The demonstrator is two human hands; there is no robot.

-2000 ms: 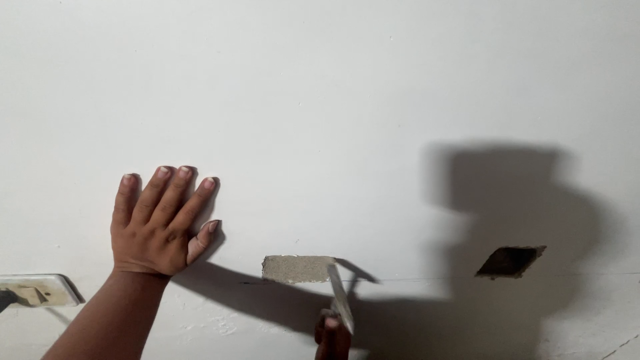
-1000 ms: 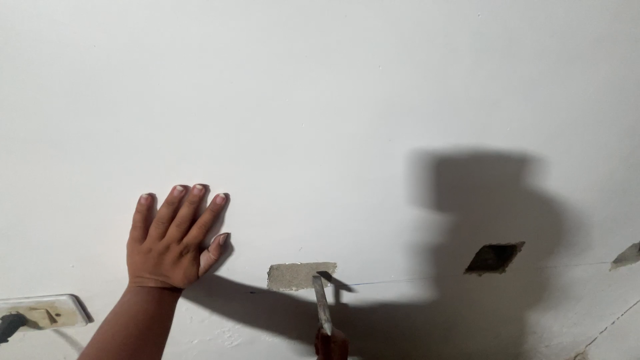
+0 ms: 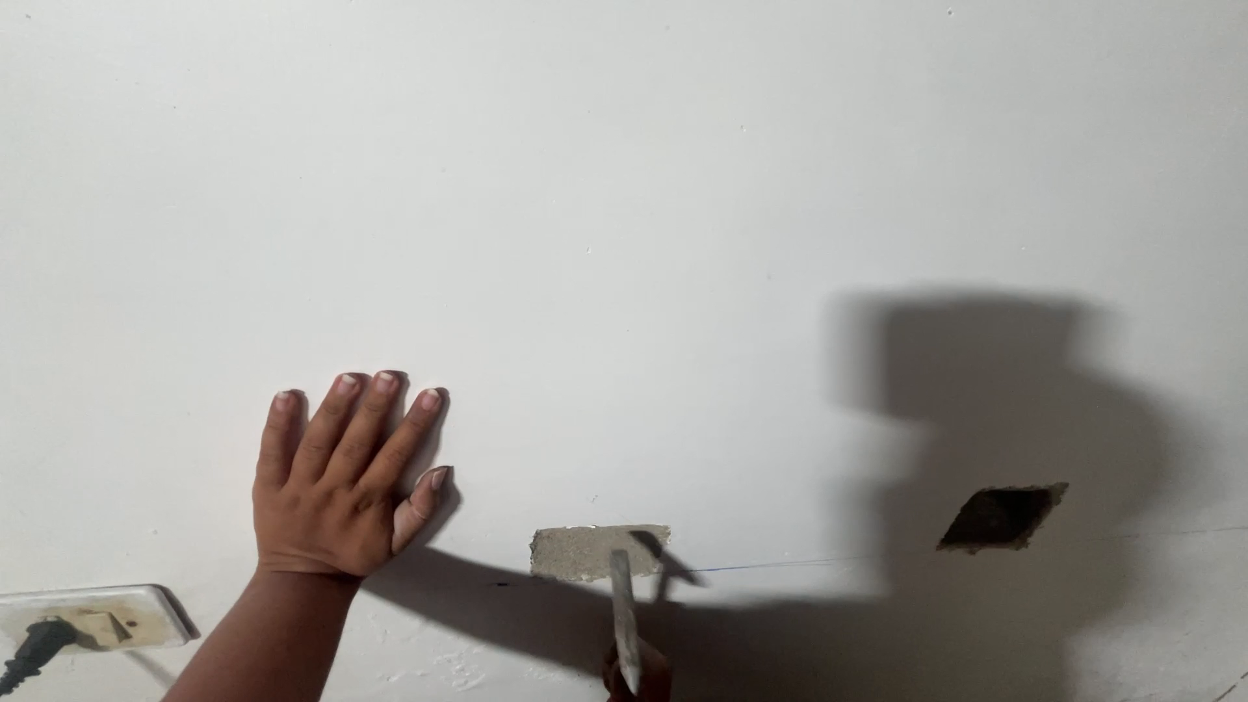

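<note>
My left hand (image 3: 336, 478) lies flat against the white wall (image 3: 604, 214) with its fingers spread and nothing in it. At the bottom edge, my right hand (image 3: 651, 673) grips a tool (image 3: 624, 619) with a light, narrow head; its lower part is hidden. The tip of that head is in front of a rectangular patch (image 3: 570, 554) where the paint is off and rough grey cement shows. Whether the tip touches the patch I cannot tell.
A yellowed wall socket plate (image 3: 146, 619) with a black plug (image 3: 44, 643) in it is at the lower left. A dark, diamond-shaped hole (image 3: 1004, 517) opens in the wall at the right, within a large shadow. A thin blue line (image 3: 751, 565) runs between patch and hole.
The tool's head has changed its angle at the grey patch. My left hand has stayed flat on the wall.
</note>
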